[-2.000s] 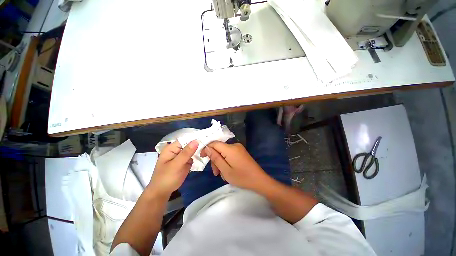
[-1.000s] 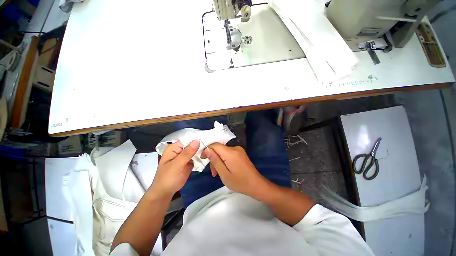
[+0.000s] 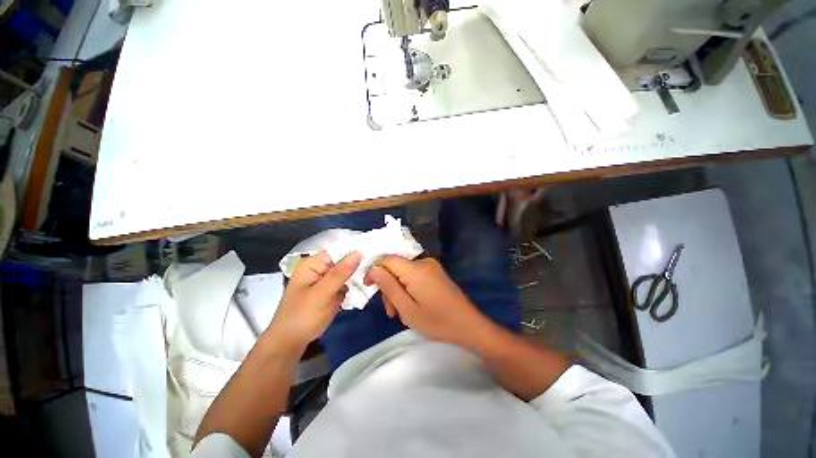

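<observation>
A small crumpled white cloth piece (image 3: 386,240) is held over my lap, just below the table's front edge. My left hand (image 3: 315,291) is closed on its left part, with thumb and fingers pinching it. My right hand (image 3: 419,291) pinches its right part close beside the left thumb. The fingertips hide the middle of the piece, so I cannot tell its exact shape.
The white table (image 3: 250,125) carries the sewing machine's needle plate (image 3: 416,72) and stacked white strips (image 3: 573,76). Scissors (image 3: 660,291) and a white fabric band (image 3: 698,374) lie on the right stand (image 3: 693,246). A cloth heap (image 3: 199,367) covers the left stand.
My fingers have shifted slightly on the cloth. Both hands still hold it in about the same place over my lap.
</observation>
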